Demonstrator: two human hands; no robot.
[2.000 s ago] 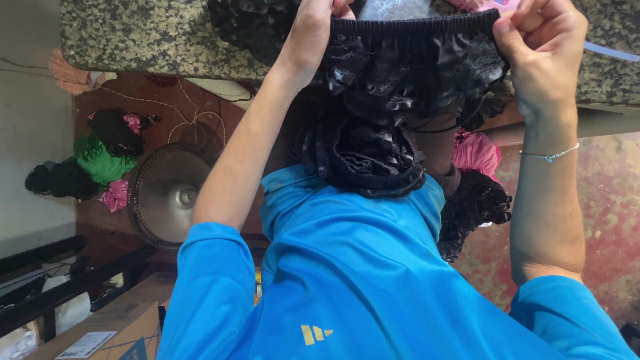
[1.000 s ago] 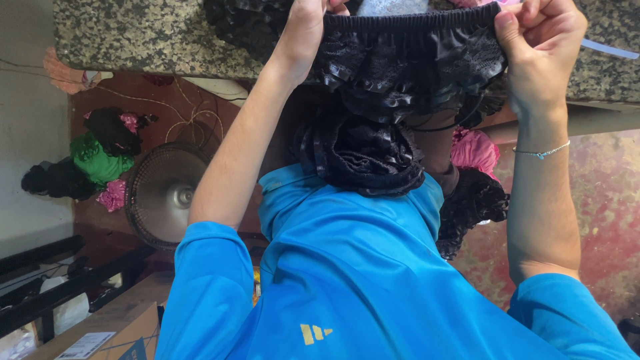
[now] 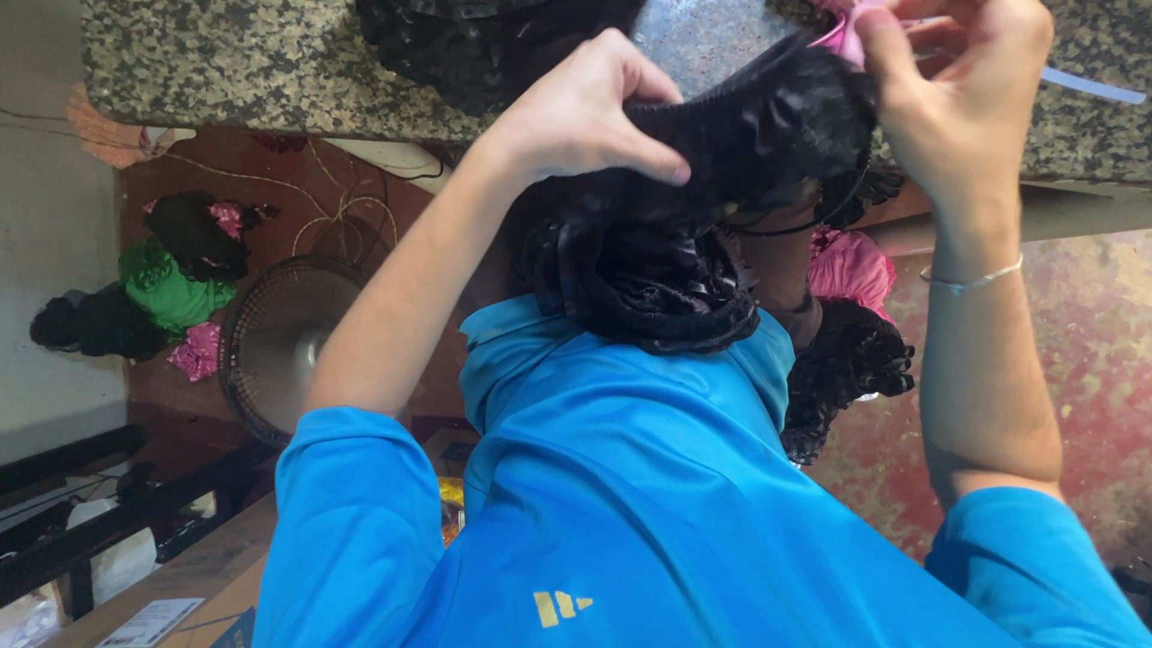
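Note:
My left hand [image 3: 598, 117] grips a black ruffled piece of cloth [image 3: 765, 121] with a gathered elastic edge, its thumb over the front of the fabric. At the other end of this cloth is my right hand [image 3: 954, 81], raised, with its fingers pinched; pink cloth [image 3: 846, 31] shows beside its fingertips. Whether those fingers also hold the black edge is hard to tell. More black ruffled cloth [image 3: 657, 288] lies bunched on my lap. Another black heap [image 3: 468, 54] rests on the speckled stone counter, left of a grey-blue surface [image 3: 706, 40].
A round fan [image 3: 288, 346] stands on the red floor at left, near loose cords and black, green [image 3: 175, 288] and pink cloth bundles. Pink [image 3: 850, 270] and black [image 3: 841, 378] cloths hang or lie right of my lap. Cardboard boxes [image 3: 207, 576] are at lower left.
The black elastic edge, stretched level between both hands before, now slants and bunches. My left hand has moved right along it, with its thumb spread over the cloth.

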